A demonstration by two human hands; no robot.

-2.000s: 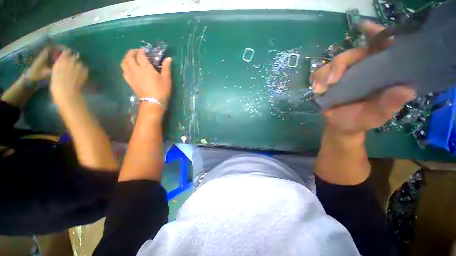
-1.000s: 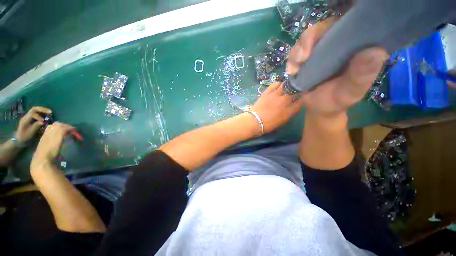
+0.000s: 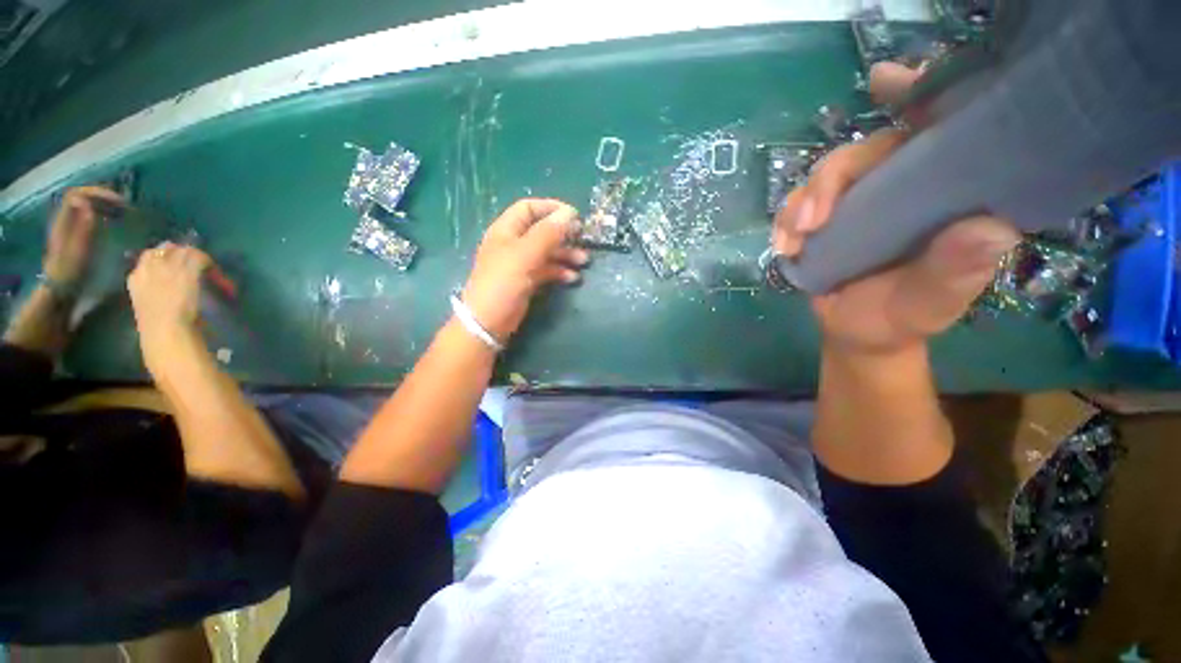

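My right hand (image 3: 894, 246) is closed around the large grey tapered power cutter (image 3: 997, 168), whose tip points down-left over the bench. My left hand (image 3: 525, 259) is beside a small circuit board (image 3: 605, 215), with its fingertips at the board's left edge; whether it grips the board cannot be told. A second board (image 3: 659, 238) lies just right of it, at the edge of the silvery clippings (image 3: 699, 175). More joined boards (image 3: 383, 178) lie in a small group to the left on the green bench.
Two pale rectangular rings (image 3: 610, 154) lie behind the boards. A pile of boards (image 3: 1056, 275) lies at right by the blue bin (image 3: 1146, 279). A carton (image 3: 1140, 518) with dark boards stands below right. A neighbour's hands (image 3: 168, 292) work at far left with something red-handled.
My left hand has moved left from the cutter's tip. Two boards now show between it and the clippings. My right hand still holds the cutter. The view has shifted.
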